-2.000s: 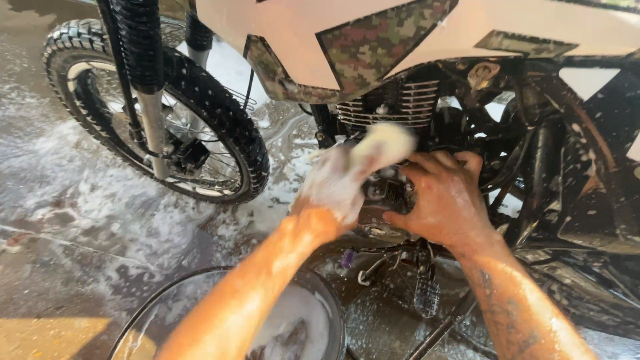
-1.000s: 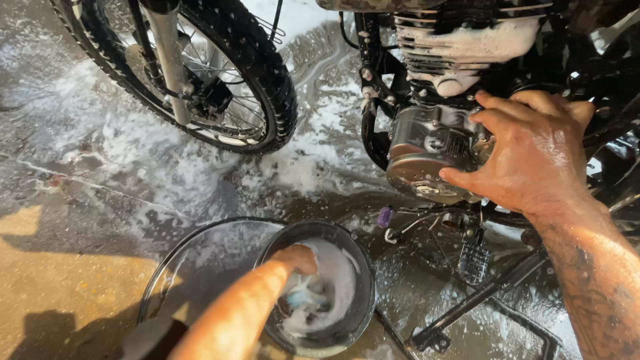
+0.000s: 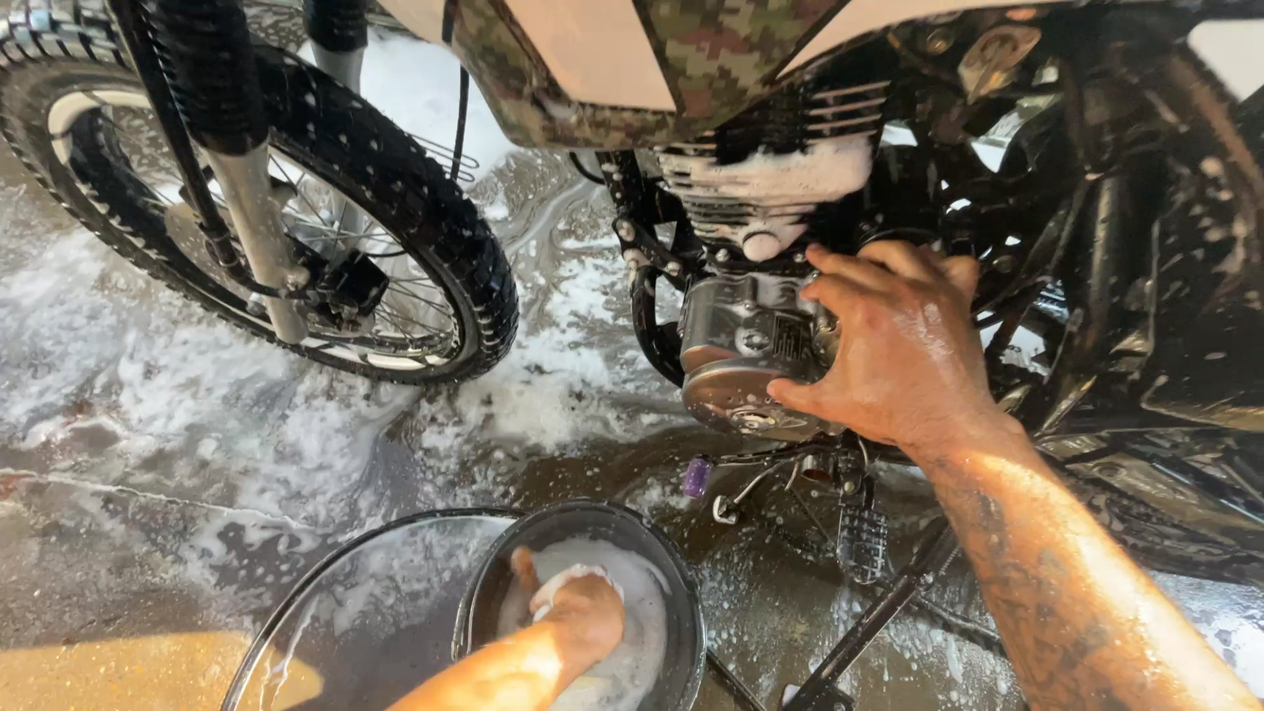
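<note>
My left hand (image 3: 583, 607) is down in a black tub (image 3: 685, 602) of soapy water. White foam or a pale object shows at its fingers; which one cannot be told, as the wrist and suds hide much of the grasp. My right hand (image 3: 894, 341) rests with spread fingers against the motorcycle's metal engine case (image 3: 741, 326), thumb low on the round cover and fingertips near the base of the cylinder. Above the case, thick white foam coats part of the finned engine cylinder (image 3: 780, 183).
The spoked front wheel (image 3: 484, 286) stands at upper left on wet, foamy ground. A larger round rim (image 3: 326, 563) lies beside the tub. Below the engine, a foot pedal (image 3: 862, 538), a lever with a purple tip (image 3: 697, 476) and a side stand (image 3: 879, 622) stick out.
Two seconds ago my left hand was at the engine with a pale, blurred object; it has moved down into the tub. My right hand stays at the engine. Foam now shows on the cylinder fins.
</note>
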